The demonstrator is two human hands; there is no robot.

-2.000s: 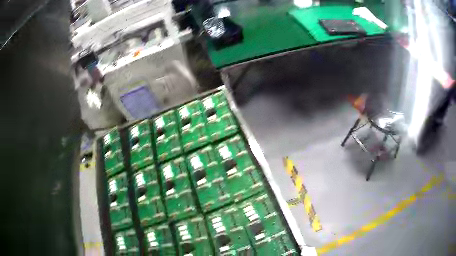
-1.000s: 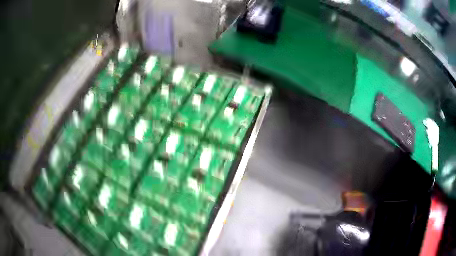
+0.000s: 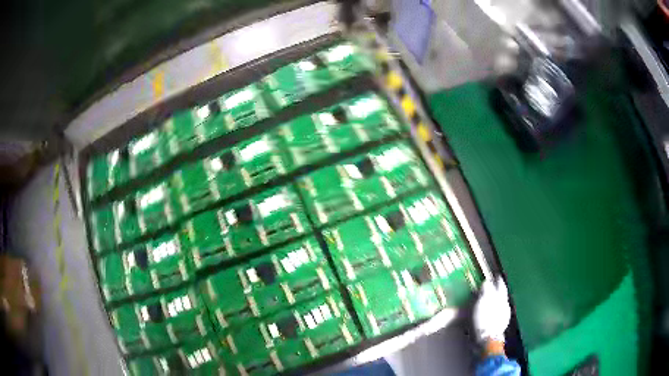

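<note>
The rack shelf (image 3: 469, 239) fills the left and middle, with its metal edge around rows of green circuit boards (image 3: 352, 242). The boards lie flat, with pale connector strips, white blocks and black square parts. My right hand (image 3: 492, 314), in a white glove with a blue sleeve, is at the shelf's near right corner, against the metal edge. It is small and blurred, and whether its fingers close around the edge cannot be told. My left hand is not in view.
A green bench (image 3: 539, 213) stands close along the shelf's right side, with a dark bin (image 3: 539, 99) holding a shiny item. Part of a brighter mat (image 3: 609, 330) and a dark pad show at lower right. Black-yellow striping (image 3: 408, 106) runs between shelf and bench. Blue fabric shows at the bottom edge.
The view has swung, and the shelf now lies turned and beside the bench instead of apart from it. My right hand has come into view at its corner. The chair has left the view.
</note>
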